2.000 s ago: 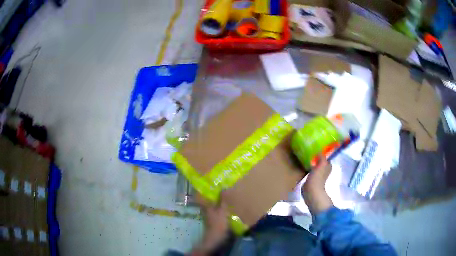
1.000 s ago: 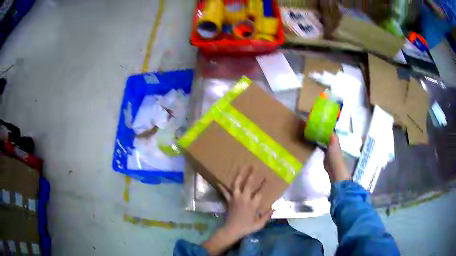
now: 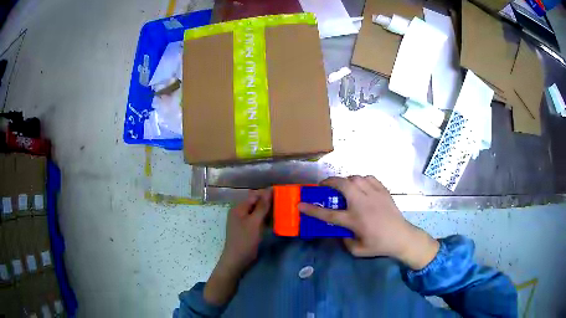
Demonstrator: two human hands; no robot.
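Note:
A brown carton stands on the metal-topped bench, with yellow-green packing tape down its middle and along its far edge. My right hand grips the orange and blue tape gun in front of my body, off the bench's near edge. My left hand is at the gun's orange end with its fingers curled and close together. Whether its fingertips hold anything is hidden. The gun's roll of tape is not visible.
A blue waste bin with white paper is left of the carton. Cardboard pads, backing paper and a patterned sticker sheet lie right of it. Taped cartons stand at far left.
The carton has turned and now sits squarely, farther from me. My left hand has left it. My right hand has brought the tape gun in front of my body, and my left hand has joined it.

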